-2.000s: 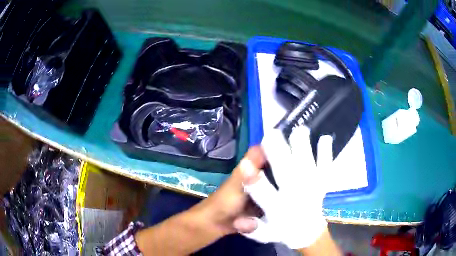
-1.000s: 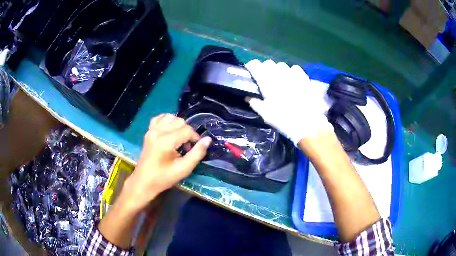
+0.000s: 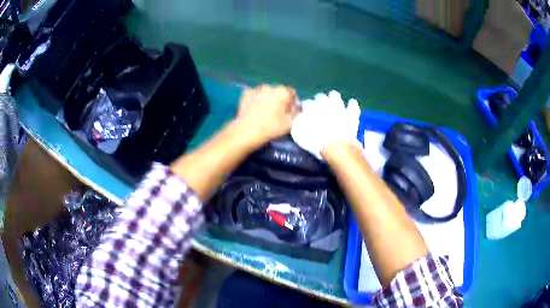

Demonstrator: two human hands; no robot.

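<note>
A black moulded tray (image 3: pixel 265 236) lies on the bench in front of me. Its lower hollow holds a clear-bagged cable (image 3: pixel 289 218) with a red plug end. Black headphones (image 3: pixel 288 157) lie in its upper part, mostly hidden under my arms and hands. My bare left hand (image 3: pixel 268 111) is curled at the tray's upper edge. My white-gloved right hand (image 3: pixel 327 123) is beside it, over the tray's upper right, with fingertips pointing away. What the fingers touch is hidden. Another black headphone (image 3: pixel 408 174) lies in a white-lined blue carrying tray (image 3: pixel 471 240) to the right.
Stacked black trays (image 3: pixel 190 90), one with a bagged cable (image 3: pixel 110 122), stand at left. A carton of bagged cables (image 3: pixel 60 246) is below the bench edge. An open white bottle (image 3: pixel 506 218) stands right. Blue containers (image 3: pixel 497 102) and the green belt (image 3: pixel 241 48) lie beyond.
My left hand has moved from the tray's lower left to its upper edge. My right hand stays over the upper tray. The headphones left the carrying tray and now lie in the black tray.
</note>
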